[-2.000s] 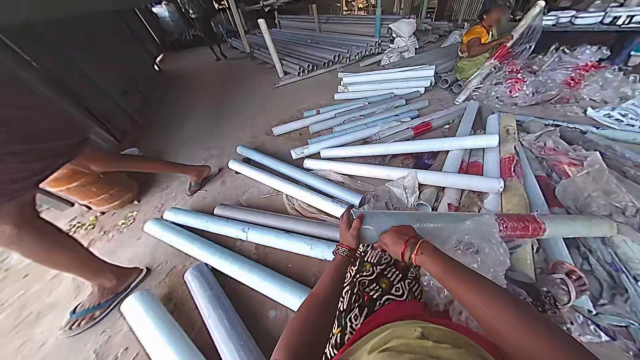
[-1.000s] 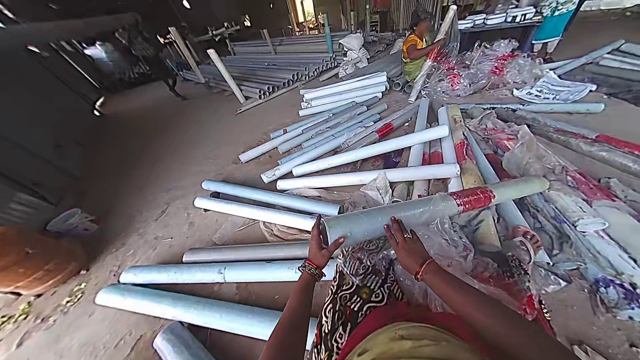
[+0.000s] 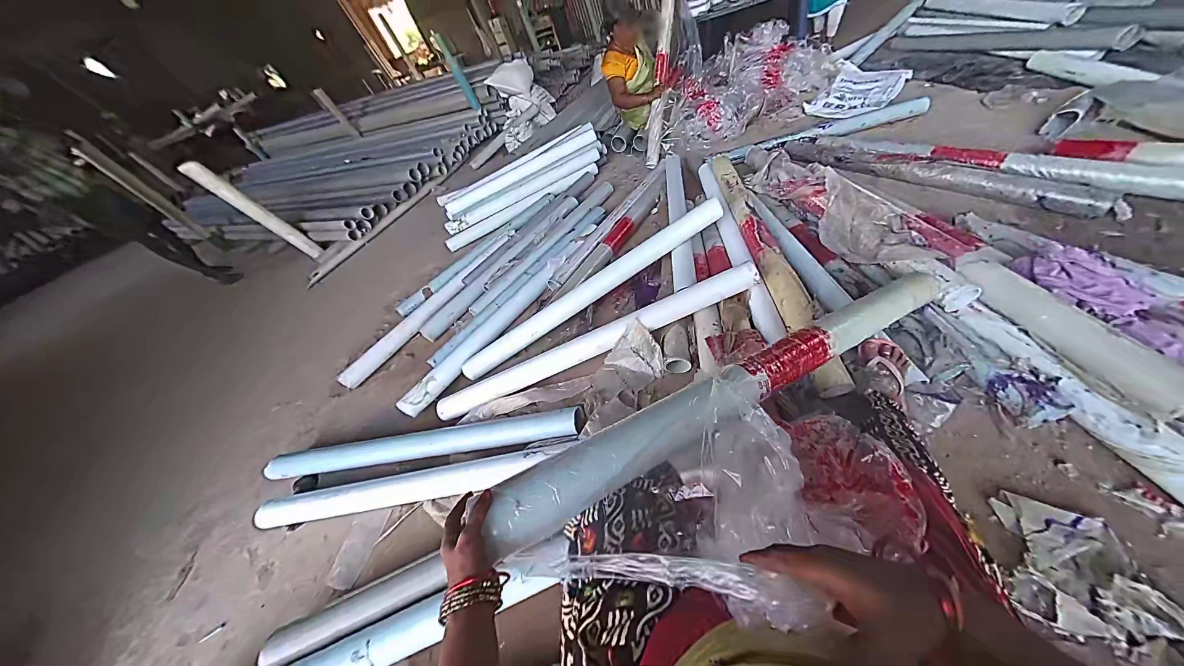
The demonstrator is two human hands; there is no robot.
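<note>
A thick grey plastic pipe (image 3: 610,462) with a band of red wrapping (image 3: 797,359) lies slanting across the patterned cloth over my lap. My left hand (image 3: 472,541), with bangles at the wrist, holds its near end. Clear plastic film (image 3: 754,462) hangs from the pipe's middle and stretches in a twisted strand toward my right hand (image 3: 846,597). The fingers of my right hand are curled at the strand's end, slightly blurred, so their hold on the film is partly hidden.
Pale blue and white pipes (image 3: 592,291) lie fanned out ahead, with more (image 3: 425,444) at my left. Wrapped pipes (image 3: 1064,324) and torn plastic scraps (image 3: 1073,555) are at my right. Behind, a person (image 3: 631,74) sits holding an upright pipe near stacked grey pipes (image 3: 351,166).
My right hand has left the pipe's surface and moved back toward my body, with film now stretched toward it. My left hand stays at the near end. The view has swung right.
</note>
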